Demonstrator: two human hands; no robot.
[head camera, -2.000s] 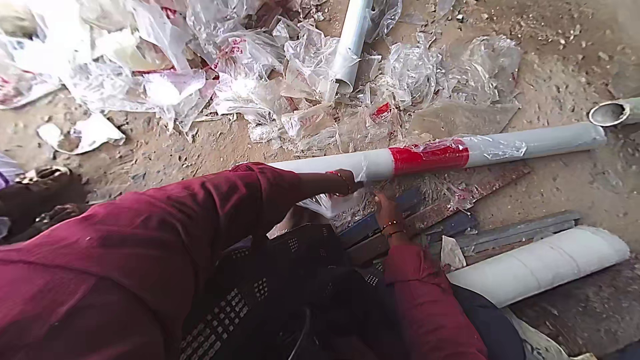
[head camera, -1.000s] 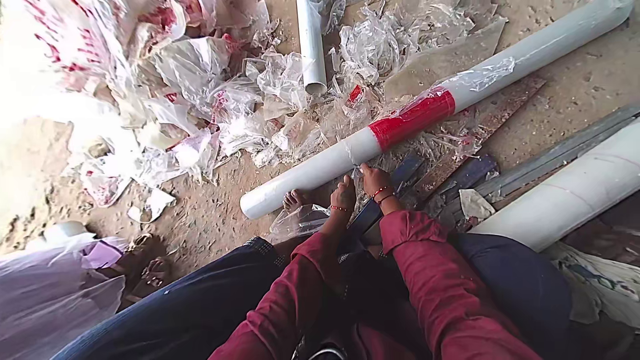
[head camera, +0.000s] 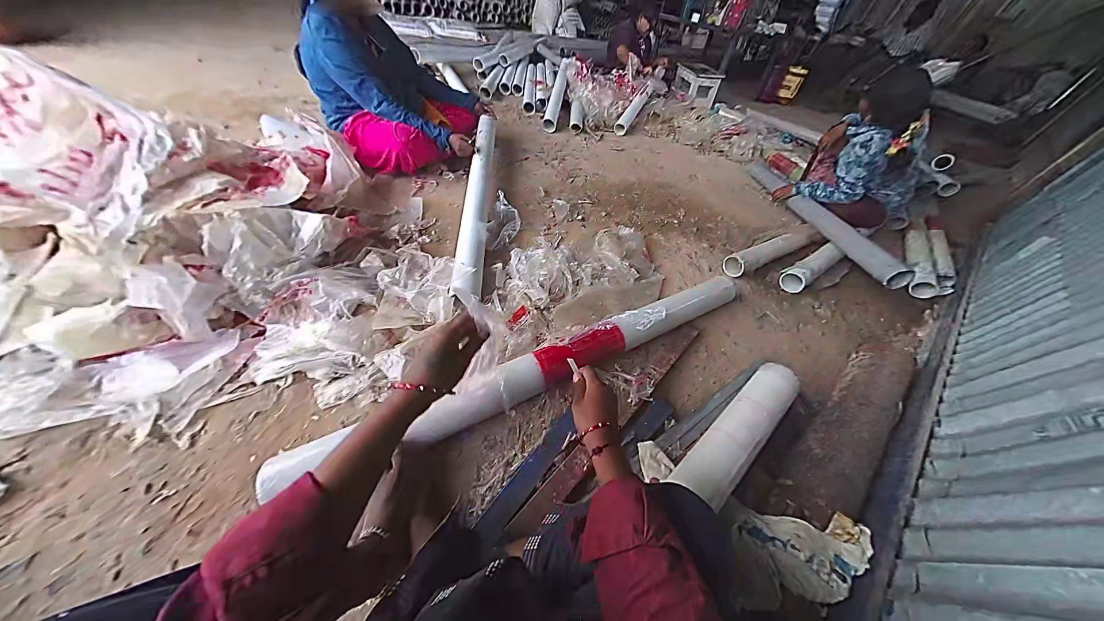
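A long pale pipe (head camera: 500, 384) lies diagonally before me, with a red band (head camera: 580, 349) around its middle and clear film over part of it. My left hand (head camera: 444, 354) is raised over the pipe, left of the band, its fingers closed on a strip of clear plastic film (head camera: 490, 332) that hangs down toward the pipe. Near the lower edge of the red band is my right hand (head camera: 593, 398), closed on a small pale object (head camera: 573, 366) too small to identify. A second, thicker white pipe (head camera: 737, 435) lies to the right of my right forearm.
Crumpled plastic sheets (head camera: 181, 285) are heaped at the left. A person in blue (head camera: 371, 82) holds an upright-slanting pipe (head camera: 474, 207) ahead; another person (head camera: 871, 164) sits at the right among pipes. More pipes (head camera: 526, 78) lie farther back. A corrugated metal sheet (head camera: 1018, 388) borders the right side.
My left hand has risen away from the pipe and now holds plastic film; my right hand has moved to the red band. The view has tilted up, showing other people.
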